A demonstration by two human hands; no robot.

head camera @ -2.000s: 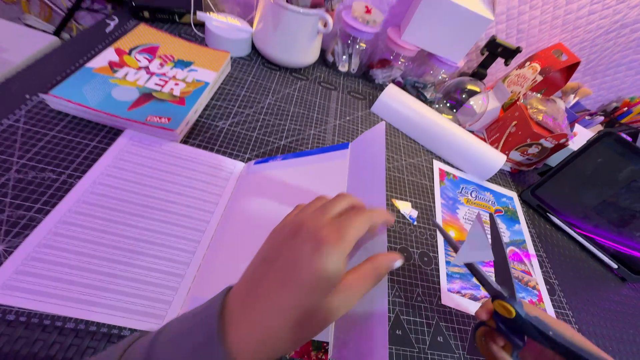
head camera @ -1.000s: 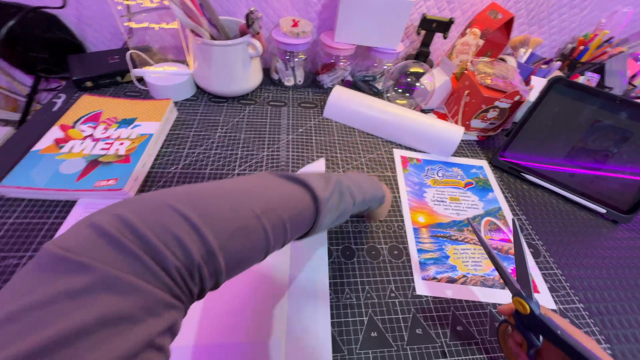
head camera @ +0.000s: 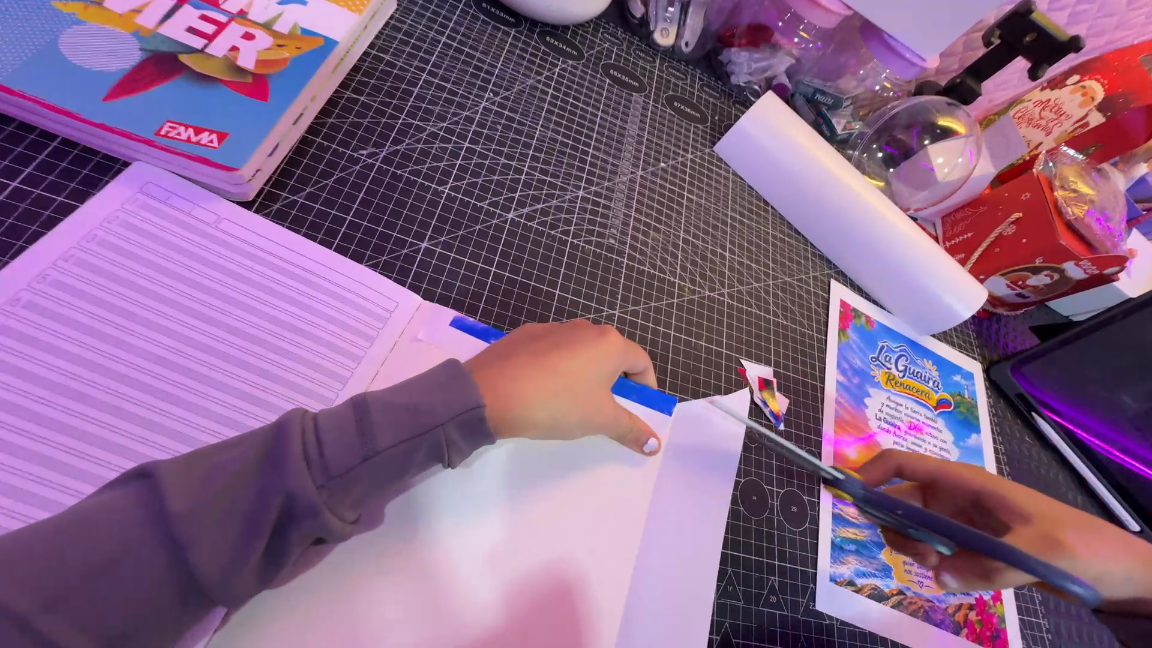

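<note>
My left hand (head camera: 571,382) rests on the top edge of an open notebook's white inner cover (head camera: 540,504), its thumb on the sheet and its fingers over the blue strip (head camera: 646,396). To its left lies the lined page (head camera: 198,306). My right hand (head camera: 981,513) holds dark-handled scissors (head camera: 900,513), with the blade tips at the top corner of the folded white flap (head camera: 688,504). Small printed paper scraps (head camera: 768,393) lie just above the blades. A printed sheet with a colourful seaside picture (head camera: 909,396) is partly under my right hand.
A thick notebook (head camera: 207,81) lies at the upper left. On the black cutting mat (head camera: 504,171) rests a white paper roll (head camera: 850,216). Behind it stand a clear plastic ball (head camera: 918,148) and red Christmas boxes (head camera: 1017,234). A tablet (head camera: 1089,387) with a white stylus is at the right.
My left hand has come back from beside the printed sheet to the top edge of the white cover. The scissors have moved from over the printed sheet to the flap's corner. The view has shifted closer.
</note>
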